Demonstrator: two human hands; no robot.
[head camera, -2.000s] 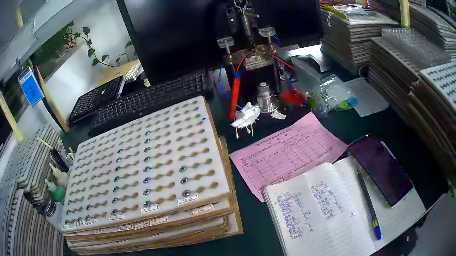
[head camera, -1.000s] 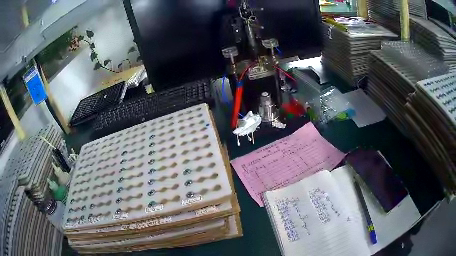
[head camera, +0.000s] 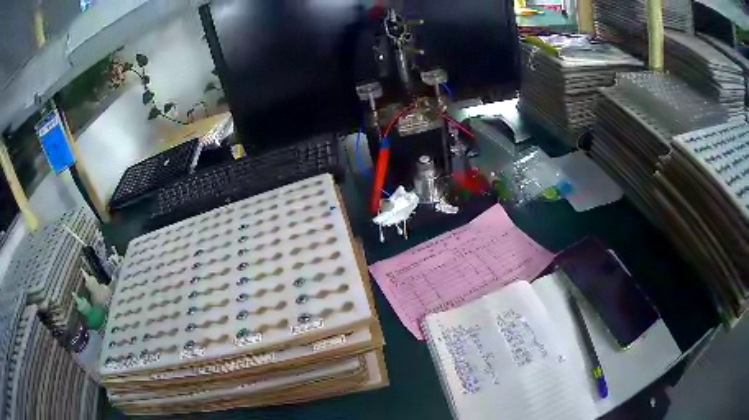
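Observation:
No hand of mine is in view. The open notebook (head camera: 503, 361) lies at the lower right with handwriting on its left page. A dark pen with a blue end (head camera: 590, 349) lies on its right page. The smartphone (head camera: 609, 291), screen dark, lies across the notebook's upper right part. The pink form (head camera: 460, 267) lies behind the notebook, its near edge covered by it. The stack of white parts trays (head camera: 238, 279) stands at the left of the notebook, rows of small parts in the top one.
A test fixture (head camera: 411, 139) with red and blue leads stands at the back centre, near cotton swabs (head camera: 396, 209) and a metal bottle (head camera: 425, 176). Keyboard (head camera: 246, 176) and monitor (head camera: 287, 74) are behind. Tray stacks (head camera: 673, 189) stand right and left. Plastic bags (head camera: 534, 176) lie back right.
The camera view has shifted slightly. The things on the desk have not visibly moved, and no hand shows in any frame.

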